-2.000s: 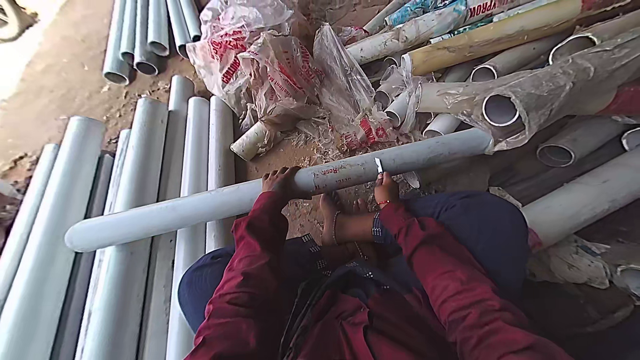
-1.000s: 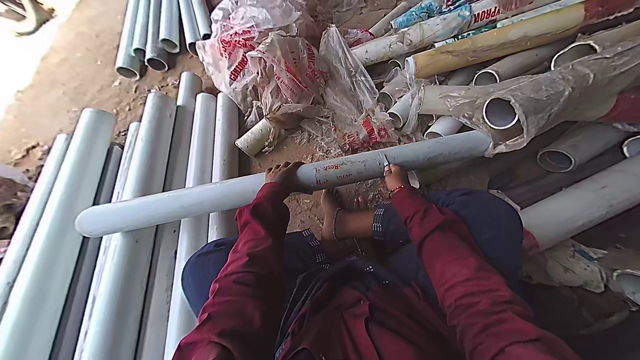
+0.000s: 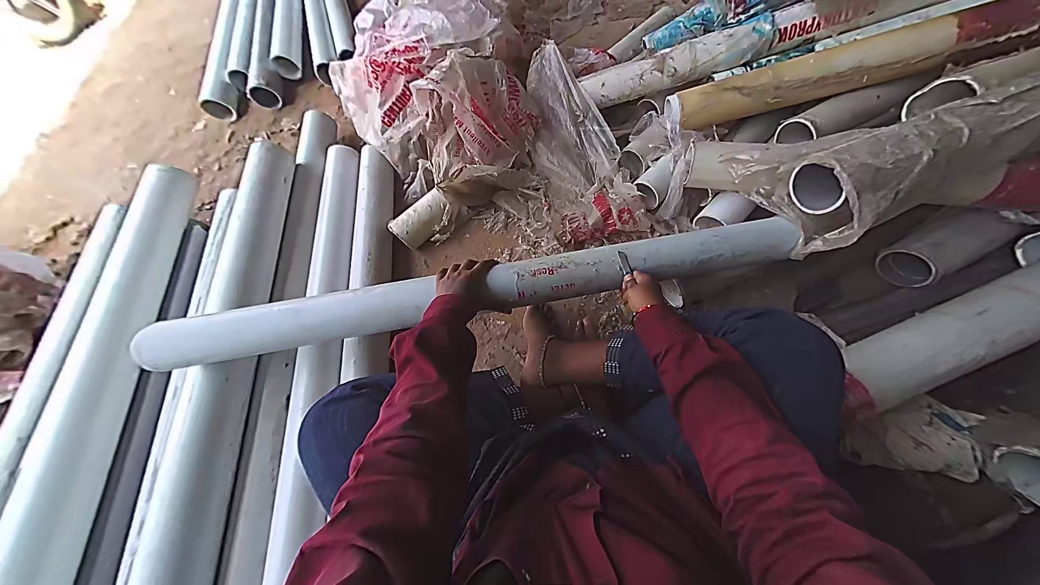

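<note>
A long light-grey plastic pipe point(image 3: 366, 313) with red printing lies across in front of me, slanting up to the right. My left hand point(image 3: 465, 284) is closed over it left of the printing. My right hand point(image 3: 640, 291) grips a small flat blade point(image 3: 623, 262), whose upper end rests against the pipe's near side, right of the printing. The handle, if there is one, is hidden in my fingers. The pipe's left part passes above a row of grey pipes, and its right end meets plastic film on the pile at the right.
Grey pipes point(image 3: 203, 390) lie side by side at the left, with more pipes point(image 3: 264, 73) at the upper left. Crumpled printed plastic wrap point(image 3: 479, 114) and a short pipe piece point(image 3: 418, 219) lie ahead. A jumbled pile of wrapped pipes point(image 3: 821, 77) fills the right. My feet are beneath the pipe.
The blade and my right hand have shifted slightly along the pipe. My left hand remains on the pipe.
</note>
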